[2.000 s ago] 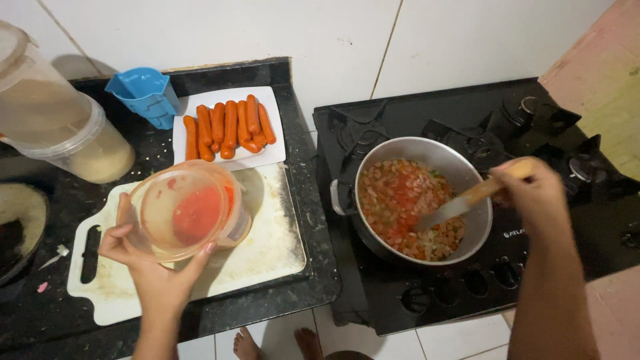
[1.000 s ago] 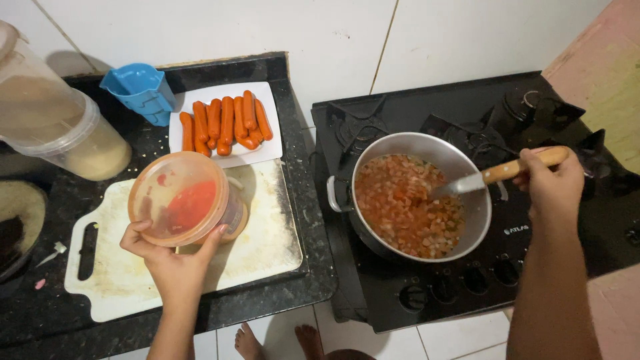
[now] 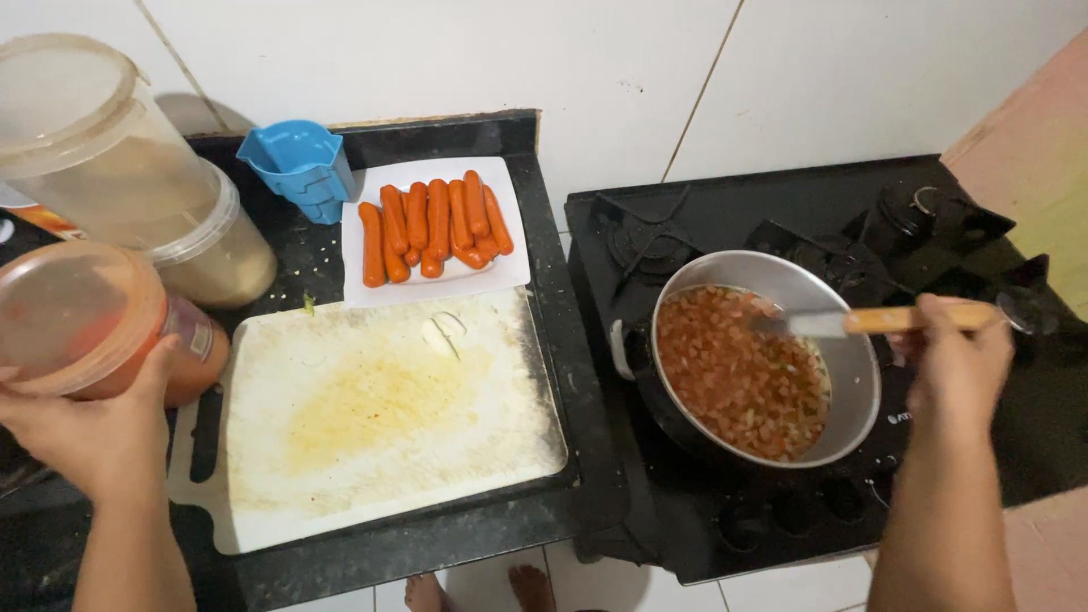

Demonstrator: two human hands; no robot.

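At the left edge, my left hand (image 3: pixel 110 425) holds a clear plastic tub (image 3: pixel 191 340) with a translucent lid and orange-red contents, beside the cutting board. On the right, my right hand (image 3: pixel 960 365) grips the wooden handle of a metal utensil (image 3: pixel 820 324); its tip is over or in the diced, reddish food (image 3: pixel 731 374) inside a deep aluminum pot (image 3: pixel 863 399). The pot stands on the black gas cooktop (image 3: pixel 918 476). A white cutting board (image 3: pixel 382 408) bears yellowish stains and a piece of onion (image 3: pixel 444 334).
Several sausages (image 3: pixel 438 217) lie on a white foam tray (image 3: pixel 365 293) at the board's back edge. A blue plastic cup (image 3: pixel 297 166) stands left of it, near two stacked plastic containers (image 3: pixel 110 136). The tiled wall runs behind; bare feet show on the floor below.
My left hand has moved the tub from above the cutting board to the left, beside the stacked containers. The onion piece is now uncovered. My right hand still holds the utensil at the pot.
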